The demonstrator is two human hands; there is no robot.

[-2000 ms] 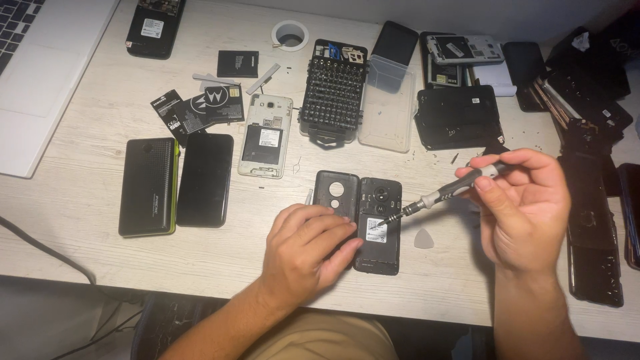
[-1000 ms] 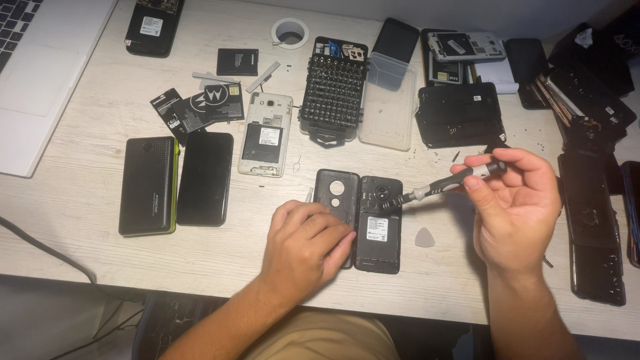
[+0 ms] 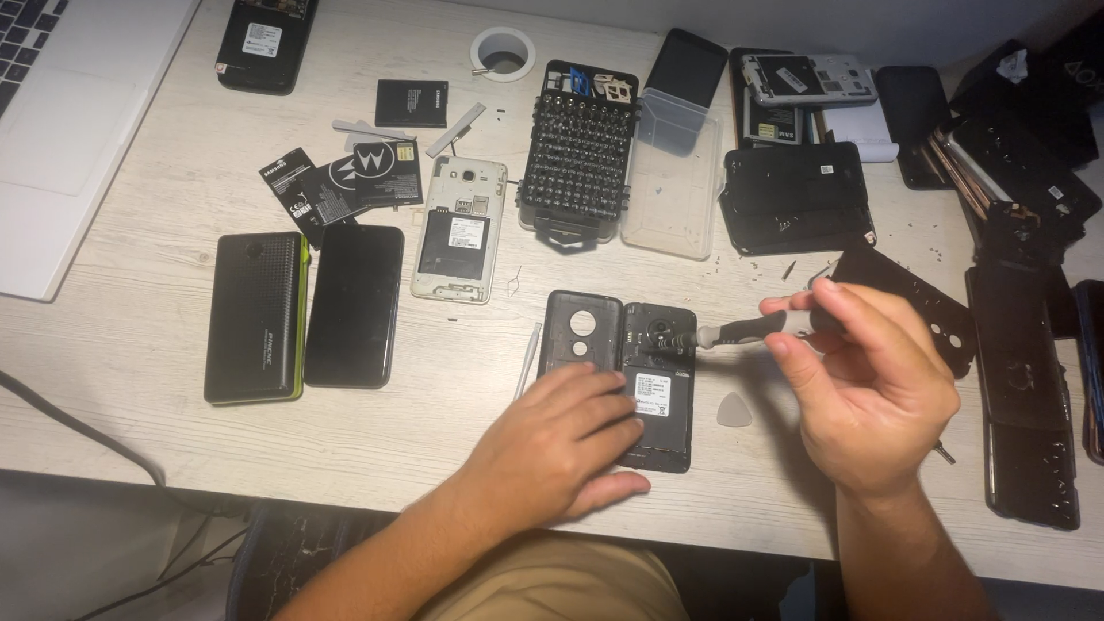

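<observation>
A black smartphone (image 3: 660, 431) lies with its inner back side up, beside its detached back cover (image 3: 559, 332). My left hand (image 3: 552, 440) rests over the lower part of the cover, its fingertips on the phone's left edge; the fingers are spread and hide what lies under the palm. In my right hand (image 3: 871, 379) is a precision screwdriver (image 3: 746, 329), held between thumb and fingers. It points left, with its tip by the camera end of the phone; whether it touches a screw cannot be told. A grey triangular pick (image 3: 734, 410) and a thin metal spudger (image 3: 527, 360) lie on either side.
A screwdriver bit case (image 3: 576, 155) stands behind the phone, its clear lid (image 3: 677, 190) alongside. An opened white phone (image 3: 461, 228), loose batteries (image 3: 388, 172), a power bank (image 3: 254, 319) and a dark phone (image 3: 354, 306) lie to the left. Phone parts (image 3: 798, 198) and tiny screws spread right.
The screwdriver's tip has moved from the label area of the phone up to its camera end. The left hand has stayed about where it was.
</observation>
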